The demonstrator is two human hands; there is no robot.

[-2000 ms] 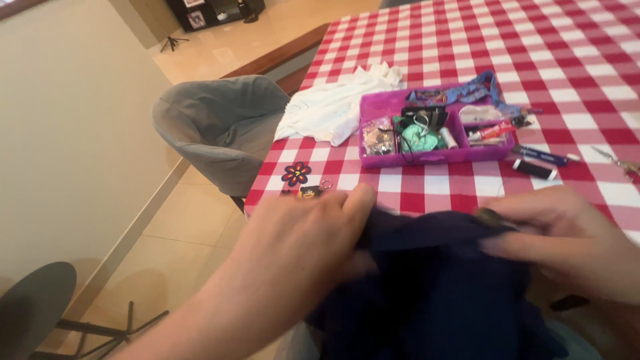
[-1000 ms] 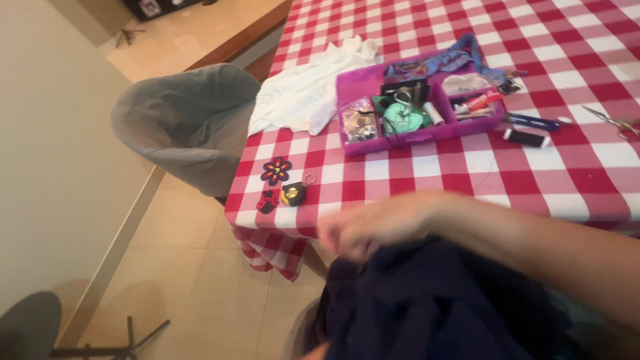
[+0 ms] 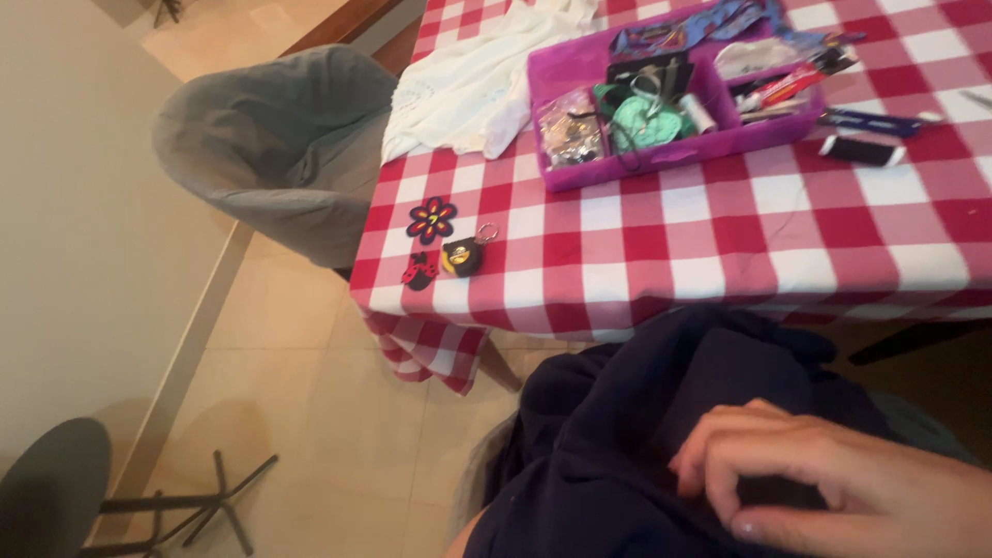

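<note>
A navy blue cloth garment lies bunched over my lap, just below the table edge. My right hand reaches in from the lower right with curled fingers, touching or hovering over the navy cloth; whether it pinches any is unclear. My left hand is not in view; a sliver of skin shows at the bottom edge beside the cloth. Near the table corner lie a flower patch, a ladybug patch and a small black and yellow tape measure with a key ring.
A purple sewing box stands on the checkered tablecloth, holding sewing supplies. Beside it are a white garment, a black thread spool and a dark blue tool. A grey chair stands left of the table; a black stool is lower left.
My right hand has moved back toward the lower right, away from the table's near edge. My left hand, on the navy cloth two seconds ago, has gone out of view.
</note>
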